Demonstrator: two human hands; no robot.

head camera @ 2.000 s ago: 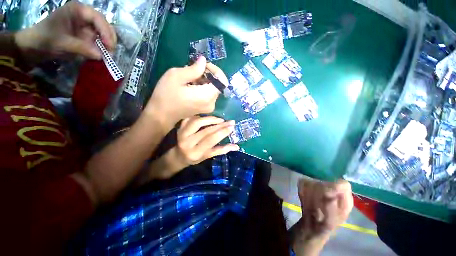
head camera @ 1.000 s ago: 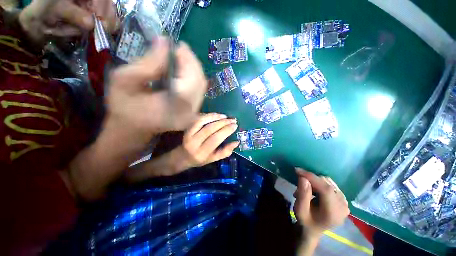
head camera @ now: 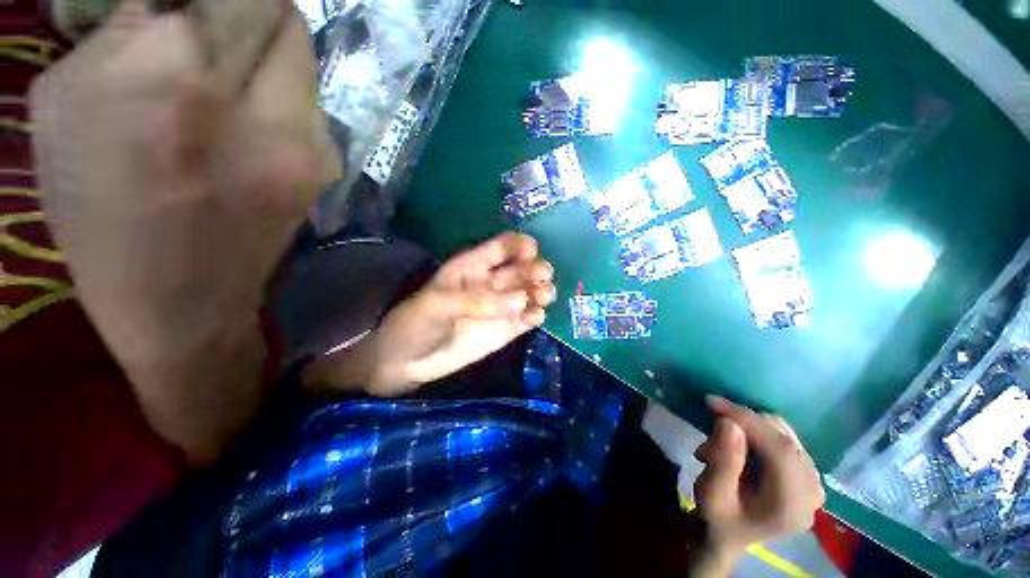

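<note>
A blue and silver circuit board (head camera: pixel 613 315) lies on the green top near its front edge. My left hand (head camera: pixel 480 305) is beside it on the left, at the table edge, not touching it. Its fingers are loosely curled and nothing shows in them. My right hand (head camera: pixel 757 474) is past the front edge at the lower right, index finger and thumb slightly apart, other fingers curled; a tiny thing in it could be hidden. Several more boards (head camera: pixel 642 194) lie farther back, some touching or overlapping. A tiny red speck (head camera: pixel 581 289) is just beyond the near board.
The blurred arm and hand (head camera: pixel 181 192) of a person in red fill the left side, close to the camera. Clear bags lie at the upper left (head camera: pixel 367 85) and right (head camera: pixel 960 452), the right one full of boards. A wire loop (head camera: pixel 881 141) lies at the back right.
The neighbour's hand with a dark tool has pulled back left from the boards. My left hand has let go of the near board. My right hand has moved up towards the table edge. The view has shifted.
</note>
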